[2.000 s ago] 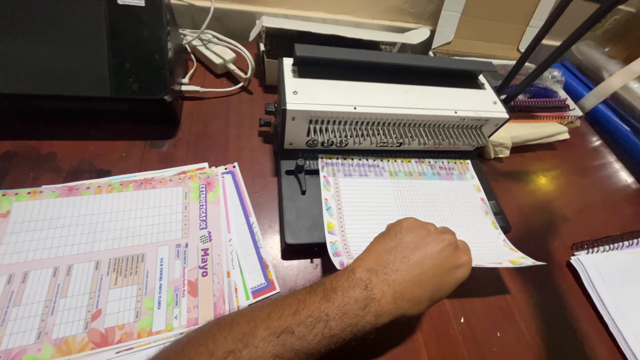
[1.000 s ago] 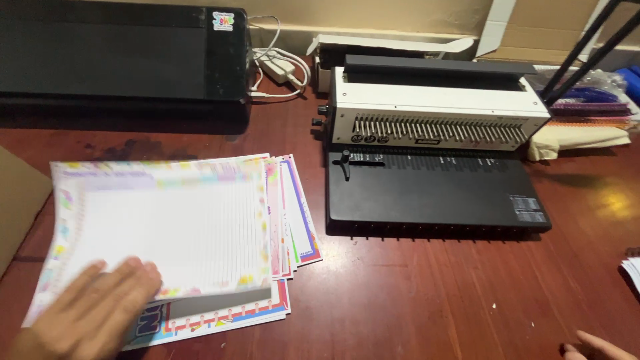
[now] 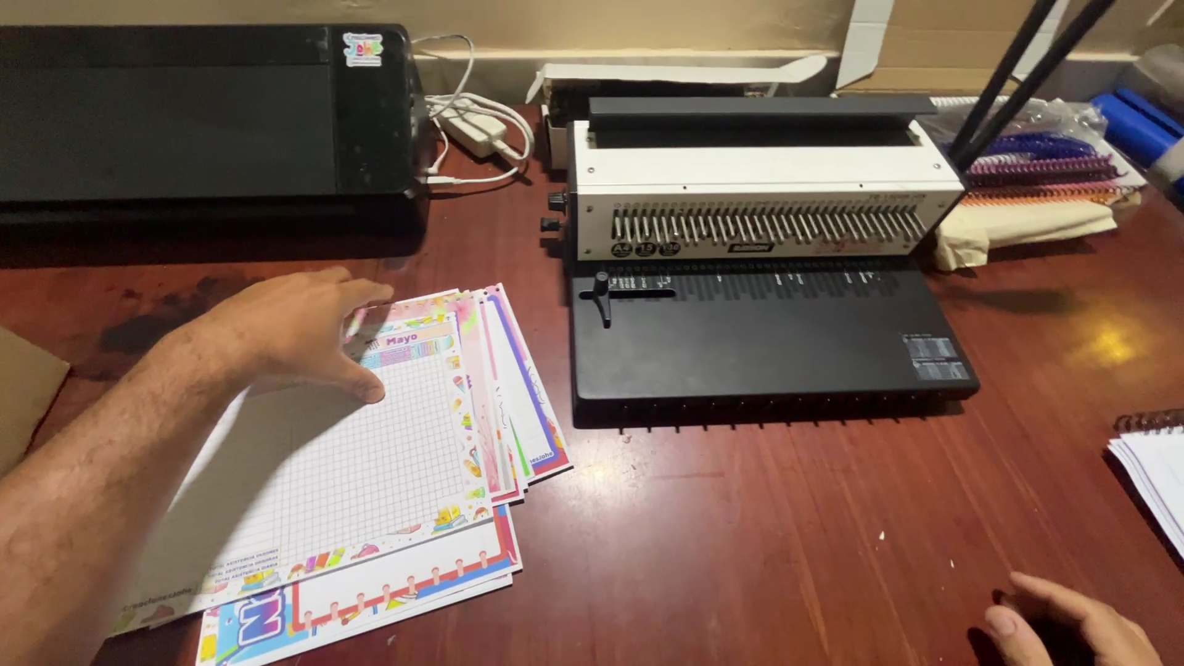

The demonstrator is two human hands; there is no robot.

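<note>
My left hand point(image 3: 287, 324) reaches over the upper part of a stack of printed sheets point(image 3: 379, 453), thumb and fingers spread; whether it touches the top sheet I cannot tell. That sheet has a grid and a colourful illustrated border, and other bordered sheets stick out unevenly beneath it. My right hand point(image 3: 1064, 624), partly cut off at the lower right, is by the table surface with its fingers apart and nothing in them. Between and beyond the hands stands a white and black comb binding machine point(image 3: 768, 333), with no sheet on its black bed.
A black printer-like machine point(image 3: 185, 120) stands at the back left, near a white cable and adapter point(image 3: 476, 129). Binding combs point(image 3: 1036, 176) lie behind the binding machine's right side. A spiral-bound pad point(image 3: 1156, 481) is at the right edge, a cardboard piece point(image 3: 23, 398) at the left.
Two seconds ago a hand held a bordered sheet on the binding machine's bed; the bed is now bare. My left hand has moved up over the stack. The view has shifted left.
</note>
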